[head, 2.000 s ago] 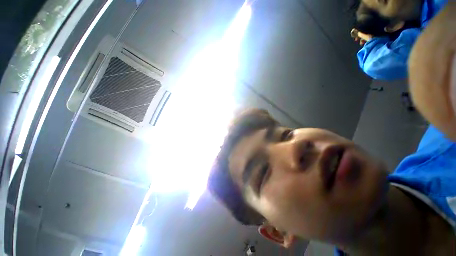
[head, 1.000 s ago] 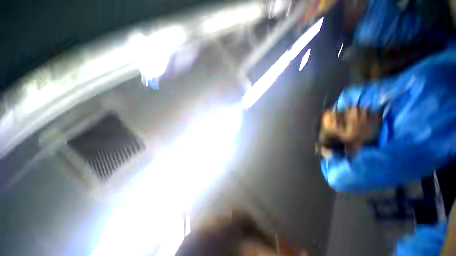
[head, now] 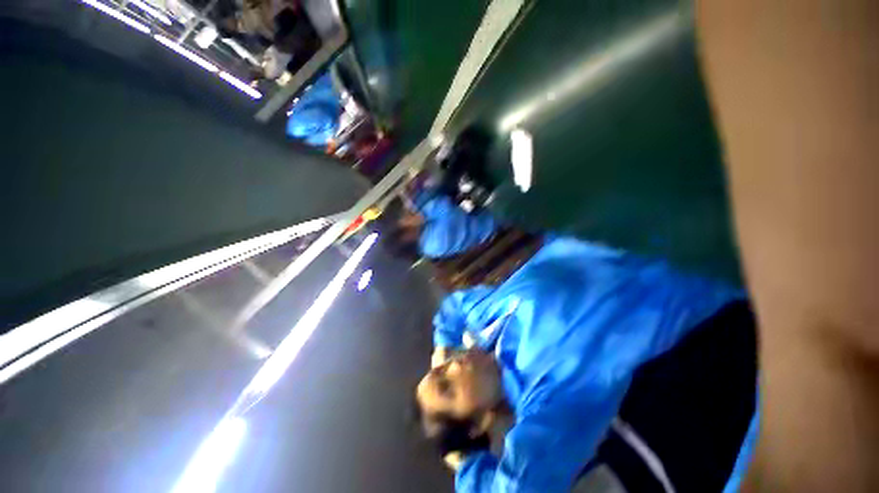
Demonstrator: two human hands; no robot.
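The view is tilted sideways and blurred. A large patch of bare skin (head: 805,241) fills the right edge, very close to the lens. It may be part of a hand or arm; whose it is, and which side, I cannot tell. No fingers or held thing show on it. Nearest in front lies a dark green surface (head: 617,125). A small white strip-like thing (head: 521,159) shows on it, too blurred to name. No printed box can be made out.
A person in a blue smock (head: 588,337) is at the lower middle, an arm raised by the head. More people in blue (head: 453,226) are farther along. A pale metal rail (head: 472,72) runs past the green surface. A dark grey overhead panel (head: 173,164) is at left, with bright ceiling lights (head: 289,347) below.
The view has swung from the ceiling towards the green surface and the line. The near face and the ceiling vent have left the picture. The person in blue now shows lower and farther left.
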